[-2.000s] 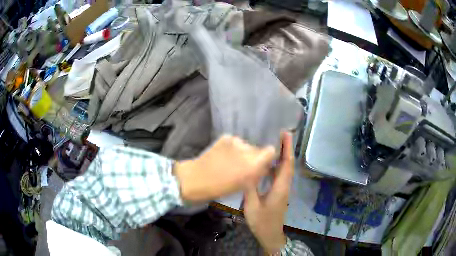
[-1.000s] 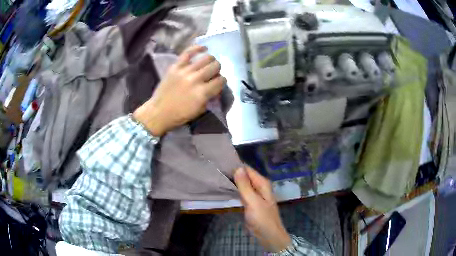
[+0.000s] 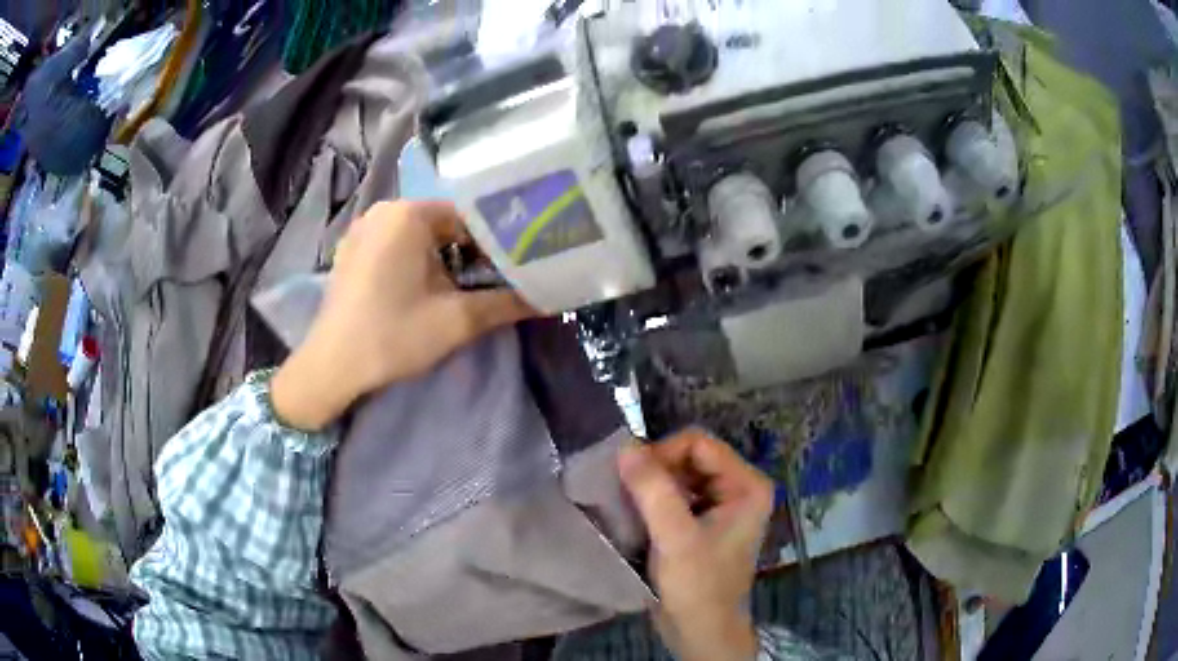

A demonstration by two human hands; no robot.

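Observation:
A grey-taupe garment piece [image 3: 452, 517] lies in front of the overlock machine [image 3: 543, 194], its right edge running up to the metal needle area [image 3: 620, 368]. My left hand [image 3: 388, 304] is on the cloth's upper part, left of the machine head; its fingertips are partly hidden behind the head. My right hand [image 3: 698, 504] pinches the cloth's right edge between thumb and finger, just below the needle area. A darker grey part of the cloth shows between the hands.
Grey-taupe cloth [image 3: 181, 284] is heaped at left. Olive green cloth [image 3: 1033, 349] hangs at right. Fuzzy trimmings [image 3: 788, 433] lie over a blue surface [image 3: 833, 465] below the machine. Four whitish dials stand on the machine front. A dark flat object [image 3: 1040, 607] is lower right.
The machine looks larger and closer. The cloth and my left hand have moved up against its needle area. My right hand still pinches the edge, now just below the needle area.

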